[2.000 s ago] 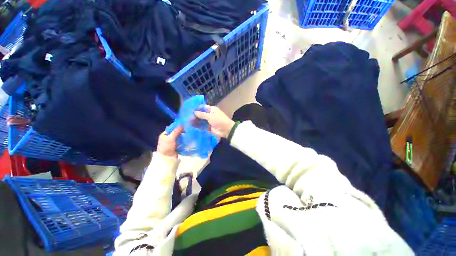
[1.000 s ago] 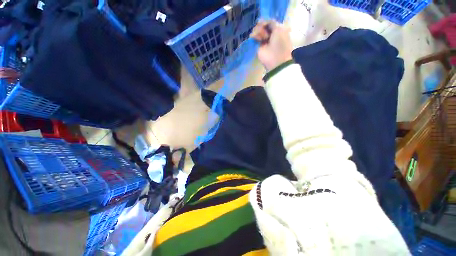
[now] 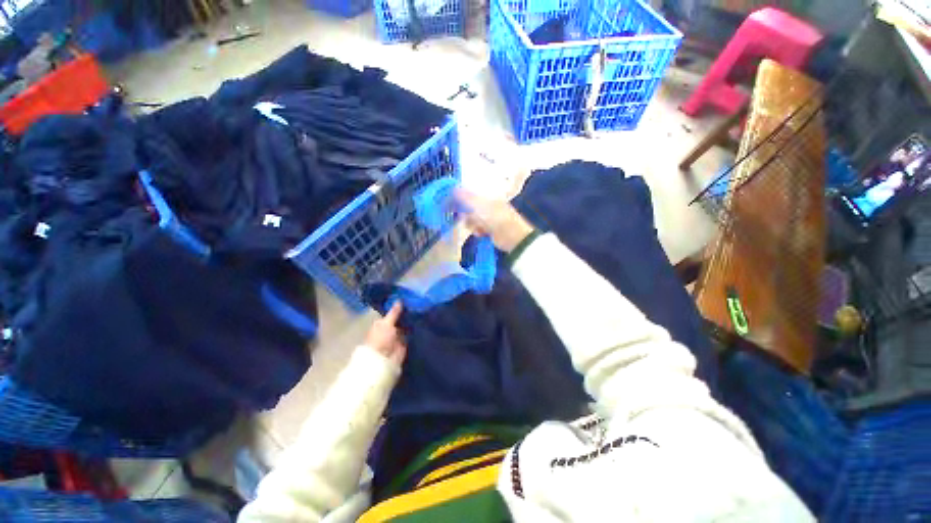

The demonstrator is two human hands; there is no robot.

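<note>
A thin bright blue plastic strip [image 3: 449, 291] hangs in a curve between my two hands, above my lap. My right hand [image 3: 488, 220] holds its upper end, with a crumpled blue part sticking out past the fingers. My left hand [image 3: 388, 332] pinches the lower end together with a small dark navy piece [image 3: 380, 296]. The fingertips are small and slightly blurred. A large navy garment [image 3: 602, 235] lies over my lap and beyond it.
A slatted blue crate [image 3: 347, 240] with heaped navy garments [image 3: 133, 306] stands at the left. Another blue crate [image 3: 556, 87] and a pink-red stool [image 3: 761, 51] stand ahead. A wooden bench [image 3: 771, 225] at the right bears a yellow-green stick [image 3: 737, 315].
My left hand has come back into view and now holds the small dark piece and the strip's end. My right hand has moved left and lower in the picture. The view has tilted up.
</note>
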